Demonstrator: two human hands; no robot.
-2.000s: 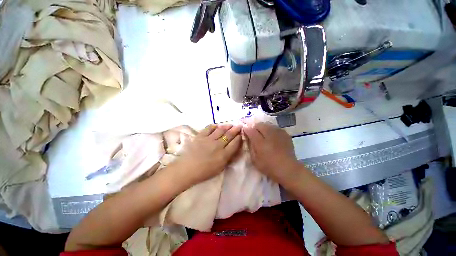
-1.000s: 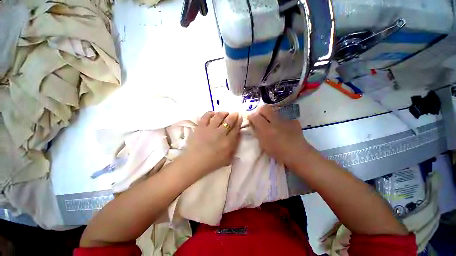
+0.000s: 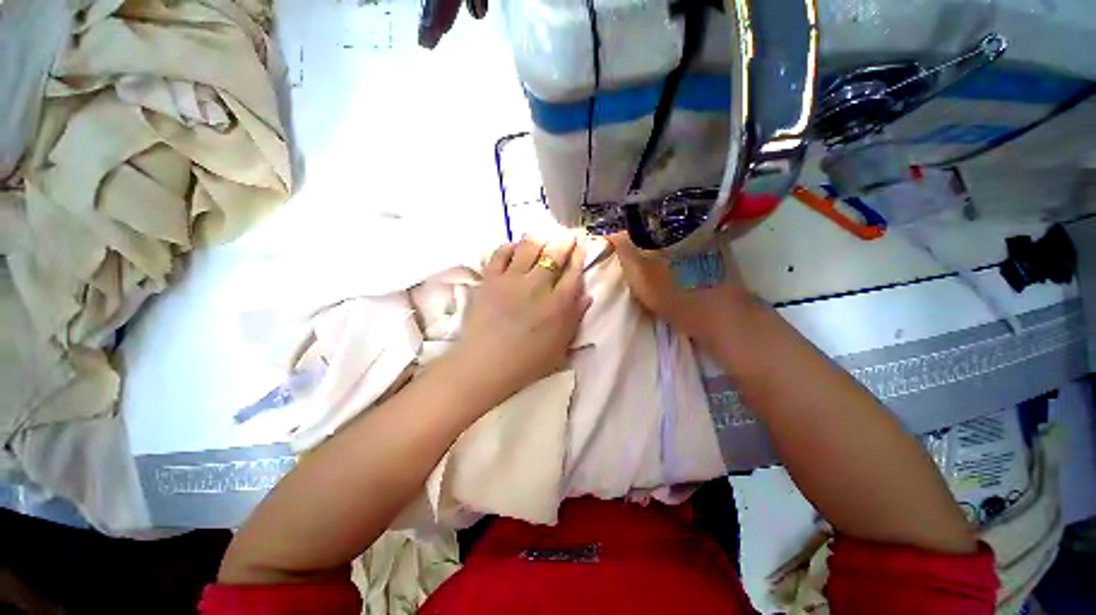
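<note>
A cream to pale pink garment piece (image 3: 637, 396) lies under my hands and hangs over the table's front edge. My left hand (image 3: 529, 300), with a ring, presses on the cloth just before the needle area, fingertips near the bright light. My right hand (image 3: 661, 282) is at the cloth's right side, its fingertips close to the presser foot and partly hidden by the machine. The white sewing machine head (image 3: 637, 120) with a blue stripe stands above. The needle is hidden in glare and small metal parts.
A large crumpled cream bundle (image 3: 144, 180) lies at the left. A chrome guard (image 3: 769, 120) curves before the head. A slim orange-and-blue tool (image 3: 841, 212) and a black clip-like object (image 3: 1038, 257) lie at the right. A dark-handled tool (image 3: 447, 17) shows at the top edge.
Both hands and the cloth under them have shifted slightly up in the picture, towards the machine. The right fingertips are now more hidden. The camera view has shifted a little.
</note>
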